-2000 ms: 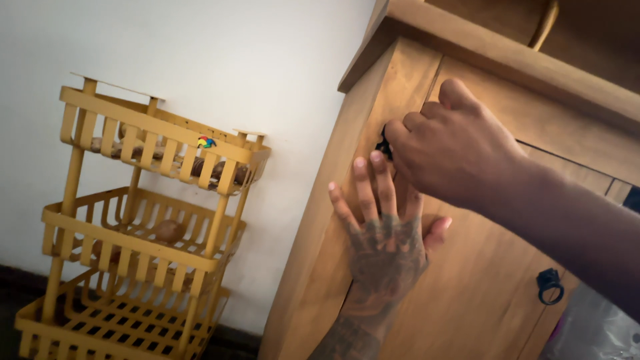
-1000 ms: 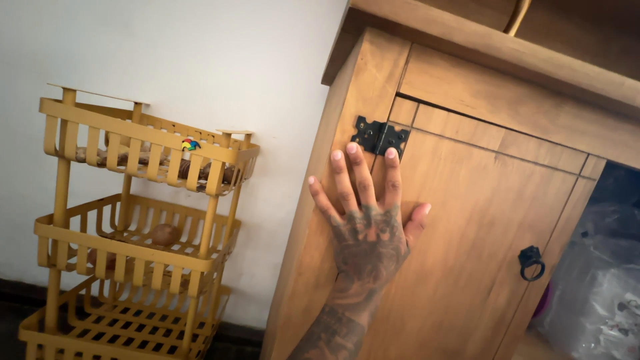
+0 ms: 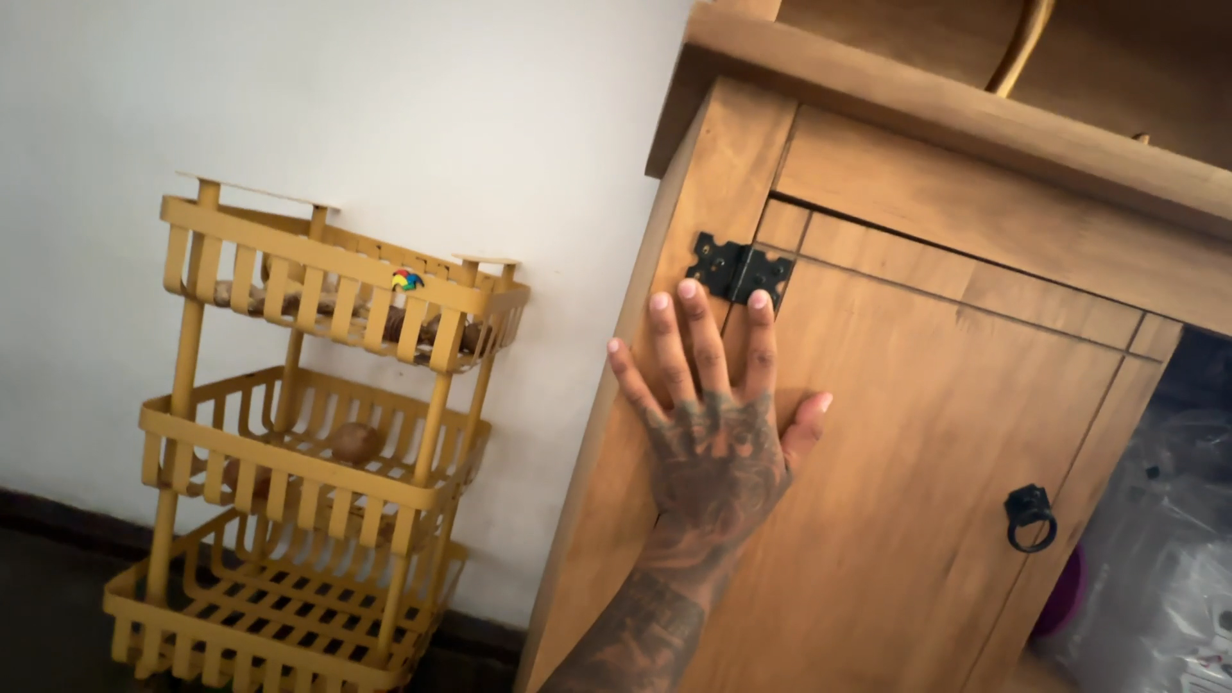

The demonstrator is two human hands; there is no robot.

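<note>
My left hand (image 3: 722, 443) lies spread over the seam between the wooden cabinet's side frame and its door (image 3: 924, 443), fingers apart and holding nothing. Its fingertips reach the lower edge of a black metal hinge (image 3: 739, 269) near the door's upper left corner. One plate of the hinge sits on the frame, the other on the door. A black ring pull (image 3: 1030, 520) hangs at the door's right side. My right hand is out of view.
Left of the cabinet stands a yellow three-tier basket rack (image 3: 318, 472) against a white wall (image 3: 337, 96); its upper baskets hold brownish produce. The cabinet's top ledge (image 3: 924, 87) overhangs the door. Clear plastic bags (image 3: 1165, 558) and a purple item (image 3: 1064, 592) lie at the right.
My right hand was at the hinge two seconds ago and has left the view, so the hinge shows. My left hand remains spread on the cabinet just below it.
</note>
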